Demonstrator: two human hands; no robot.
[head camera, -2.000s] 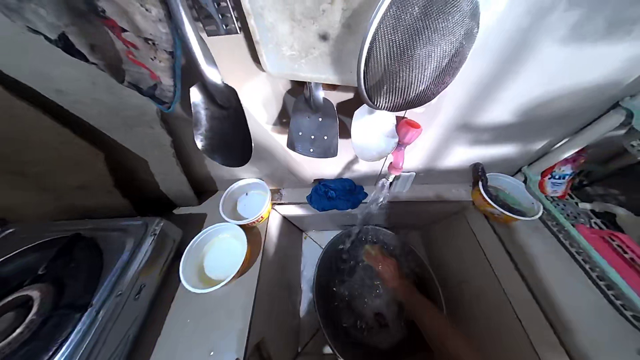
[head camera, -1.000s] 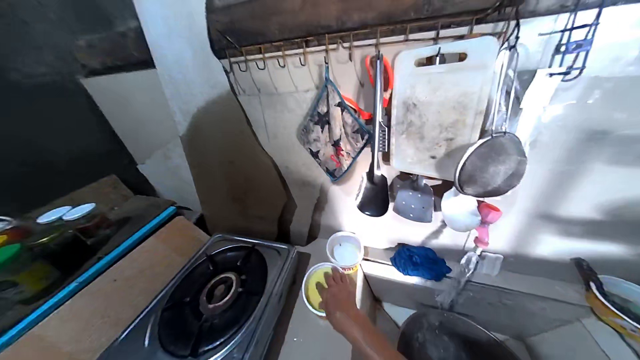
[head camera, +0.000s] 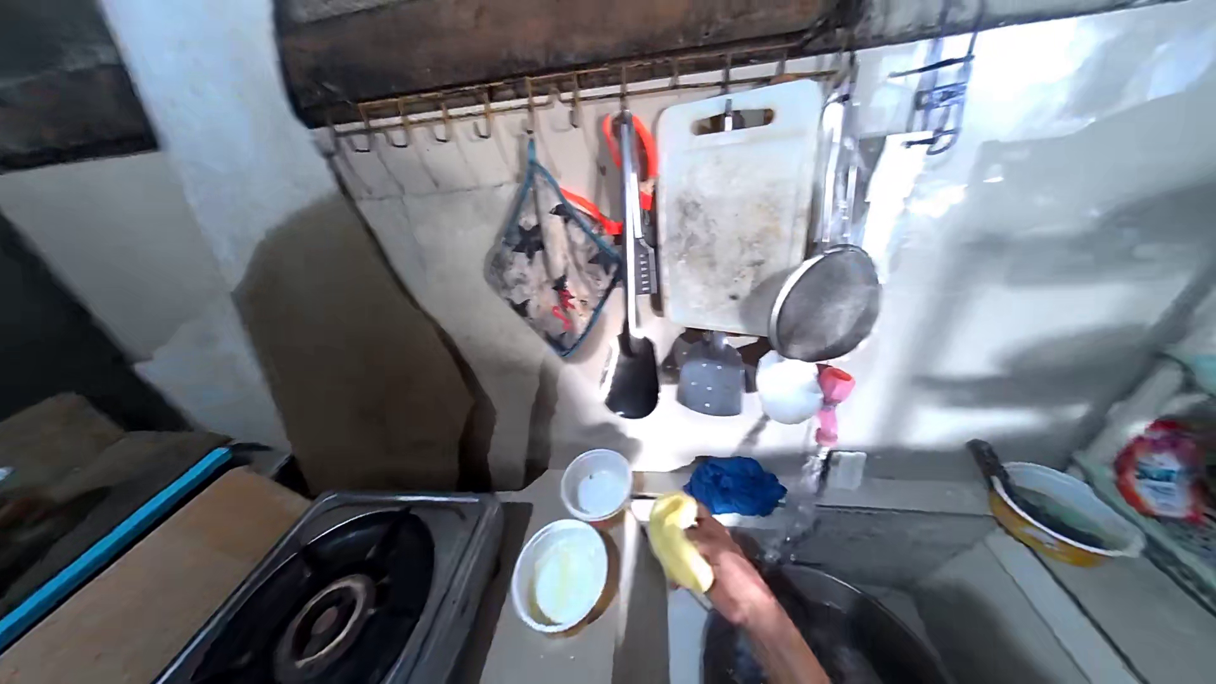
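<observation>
One hand, seemingly my right hand (head camera: 727, 570), grips a yellow sponge (head camera: 676, 546) over the sink's left edge. To its left two white plastic tubs stand on the ledge: the nearer, larger-looking tub (head camera: 560, 575) holds a little pale yellowish residue, and the farther tub (head camera: 597, 484) looks whitish inside. A bunched blue cloth (head camera: 734, 485) lies just behind the hand. Water (head camera: 798, 503) runs into a dark round basin (head camera: 845, 617) in the sink, partly hidden by the forearm. My left hand is out of view.
A gas stove (head camera: 323, 608) sits at the left. On the wall hang a pot holder (head camera: 556, 256), a cutting board (head camera: 741, 209), a spatula (head camera: 632, 380), a perforated turner (head camera: 711, 380) and a strainer (head camera: 826, 304). A tub with a dark-handled utensil (head camera: 1069, 513) stands on the right ledge.
The hand was in the basin, then at the nearer tub; now it is right of that tub with the yellow sponge in its grip. The view has swung up and left since the earliest frame.
</observation>
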